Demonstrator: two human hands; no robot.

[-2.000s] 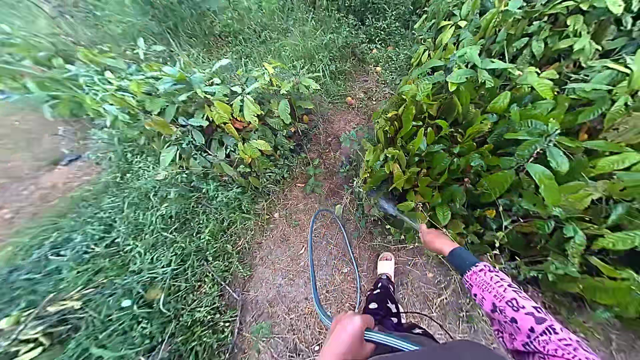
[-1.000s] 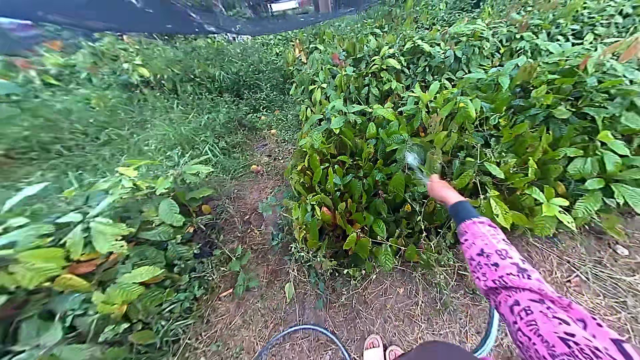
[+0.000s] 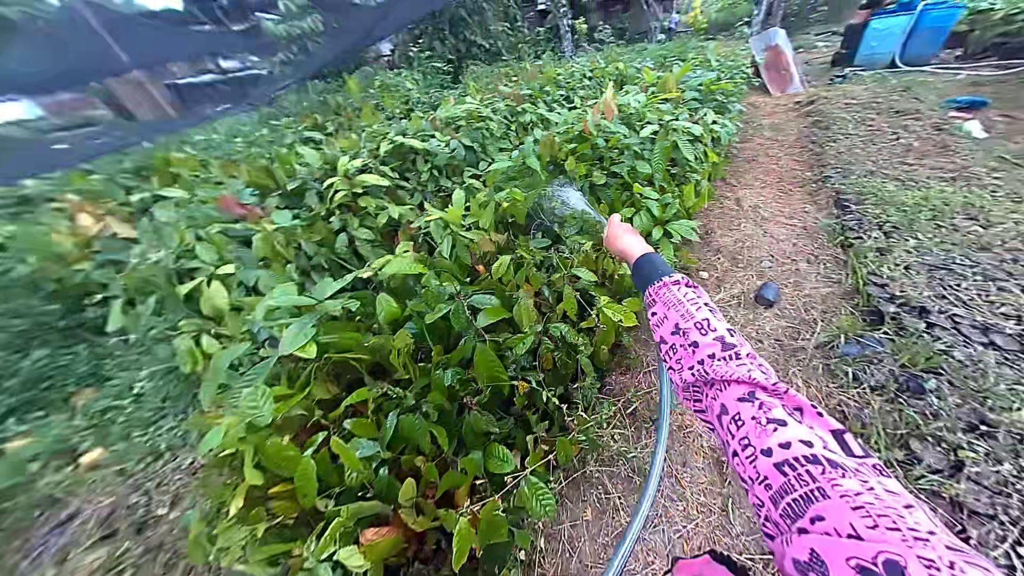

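My right hand [image 3: 626,239], at the end of a pink printed sleeve with a dark cuff, is closed around the end of a garden hose. Water [image 3: 570,202] fans out from it up and to the left, over a dense bed of leafy green plants [image 3: 448,264]. The grey-blue hose [image 3: 654,456] hangs below my forearm and runs down to the bottom edge; its upper part is hidden by the hand and sleeve. My left hand is out of view.
A straw-covered dirt path [image 3: 768,192] runs along the bed's right side, with a dark round object [image 3: 767,294] on it. Blue containers [image 3: 928,34], a pale hose and a leaning whitish panel [image 3: 778,62] stand at the far end. Dark netting [image 3: 200,64] hangs at upper left.
The view has swung right and up, bringing the path and blue containers into sight. My left hand, seen holding the hose two seconds ago, has left the view. Water still sprays from my right hand.
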